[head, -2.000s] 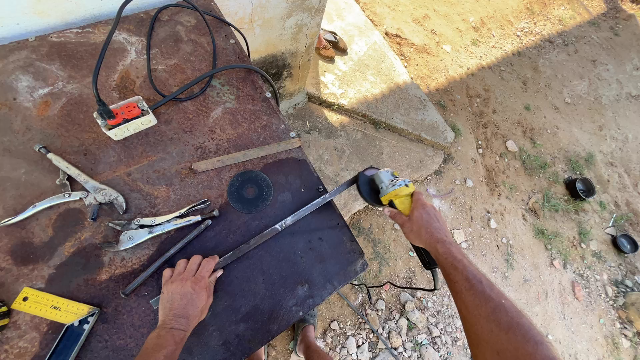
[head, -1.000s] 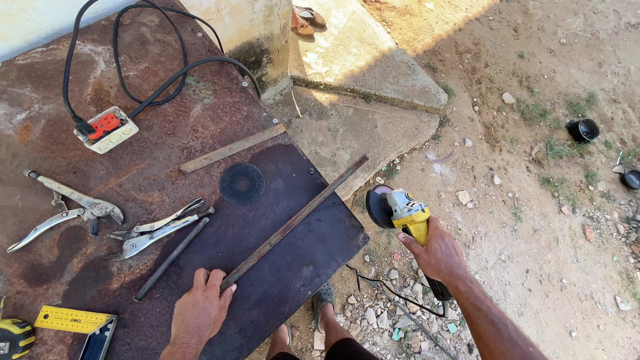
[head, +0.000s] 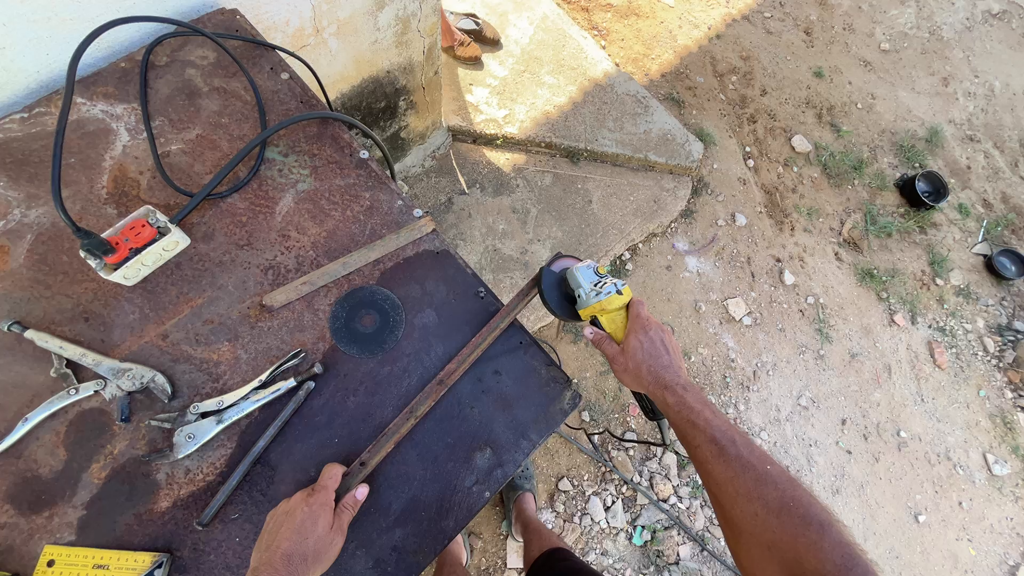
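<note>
My left hand (head: 308, 520) grips the near end of a long, rusty flat metal bar (head: 440, 386), which lies slantwise over the dark corner of the steel tabletop. Its far end sticks out past the table's edge. My right hand (head: 642, 348) is closed around the yellow body of an angle grinder (head: 602, 300), out beyond the edge. The grinder's disc is at the bar's far end; whether they touch, I cannot tell. A loose black cutting disc (head: 366, 321) lies flat on the table, left of the bar.
On the rusty table (head: 184, 320) are locking pliers (head: 104, 372), a second pair (head: 228, 412), a metal rod (head: 254, 454), a flat strip (head: 350, 262), a yellow square (head: 104, 562) and an outlet box (head: 148, 248) with black cable. Stones cover the ground; another person's shoes (head: 462, 40) show above.
The grinder was at the bar's far end, then apart from it with the bar turned over or shifted, and is now back at that end. My left hand has kept hold of the bar.
</note>
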